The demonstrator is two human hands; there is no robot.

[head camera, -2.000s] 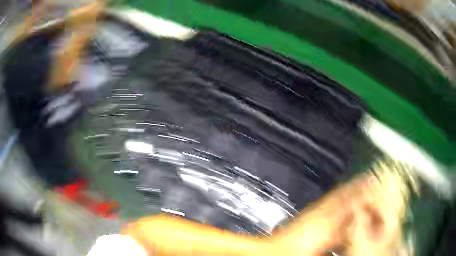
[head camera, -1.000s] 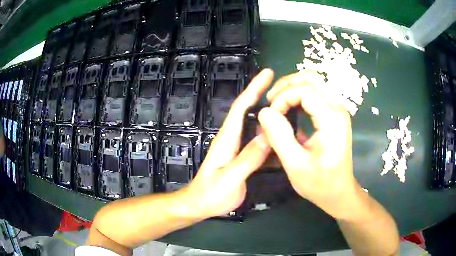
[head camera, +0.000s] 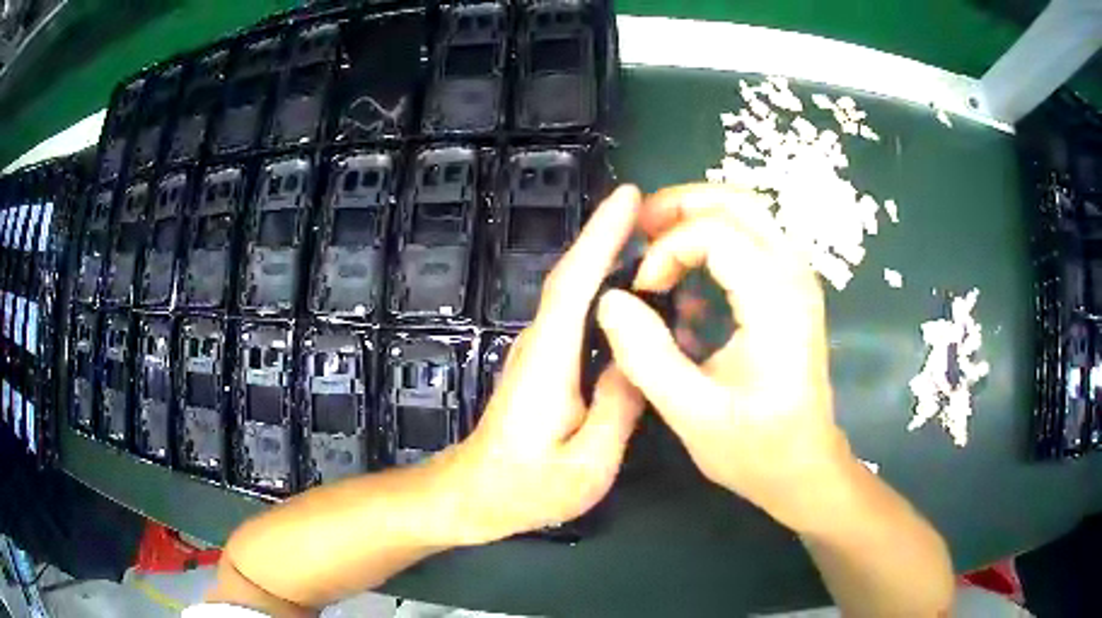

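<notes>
My left hand [head camera: 550, 417] holds a dark housing, mostly hidden between both hands, right of the tray's near rows. My right hand [head camera: 749, 350] is over the housing, with its thumb and index finger bent together at the housing's upper part. I cannot tell whether a small piece is between those fingertips. The black blister tray [head camera: 384, 115] lies on the left with three rows of pockets. Most visible pockets hold a black housing [head camera: 280, 223]; one pocket in the far row has none. A heap of cream-white small pieces [head camera: 804, 181] lies beyond my right hand.
A smaller pile of whitish pieces [head camera: 949, 368] lies on the dark green bench [head camera: 737, 567] at the right. Another black tray [head camera: 1069, 278] stands at the right edge, and more trays [head camera: 27, 302] at the far left. A white rail [head camera: 786, 54] and green belt run along the back.
The early blurred view has settled on the tray and bench. Since one second ago, both hands have stayed together around the housing; my right thumb and fingers have shifted slightly left.
</notes>
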